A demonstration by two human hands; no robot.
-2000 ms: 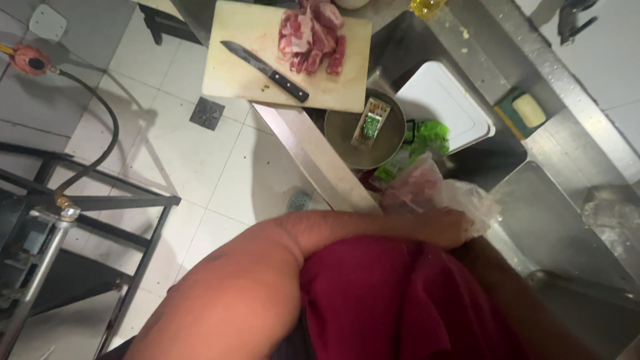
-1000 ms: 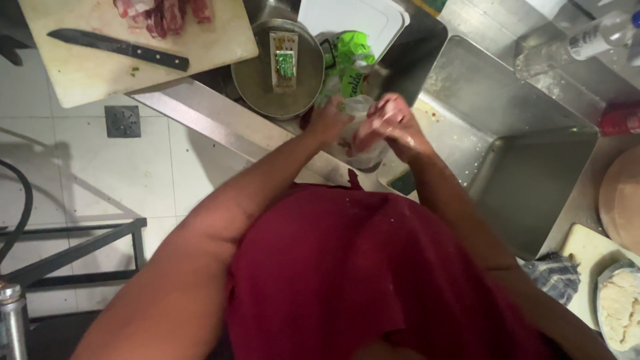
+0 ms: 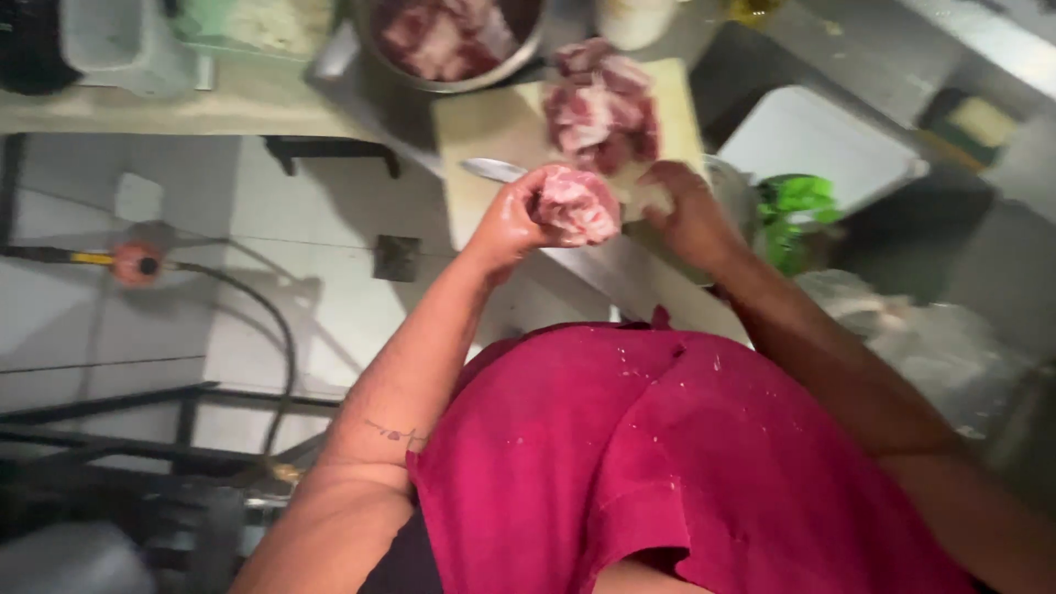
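Observation:
My left hand (image 3: pixel 516 216) grips a piece of raw meat (image 3: pixel 579 206) in front of the near edge of a pale cutting board (image 3: pixel 487 128). To its right, my right hand (image 3: pixel 681 206) is raised by the board's right corner with its fingers apart and no object visible in it. A pile of raw meat pieces (image 3: pixel 602 107) lies on the board's right part. The knife (image 3: pixel 493 170) rests on the board, its blade showing and its handle hidden behind my left hand.
A metal pot (image 3: pixel 528 54) with more meat stands behind the board. Right of the board are a round pan (image 3: pixel 730 186), a green package (image 3: pixel 796 214), a white tray or lid (image 3: pixel 817 153) and clear plastic bags (image 3: pixel 924 346) by the sink. A hose (image 3: pixel 280 318) hangs at the left.
Both hands have moved from the plastic bag near the sink to the cutting board. The left hand now holds a meat piece away from the bag. The view has shifted toward the board.

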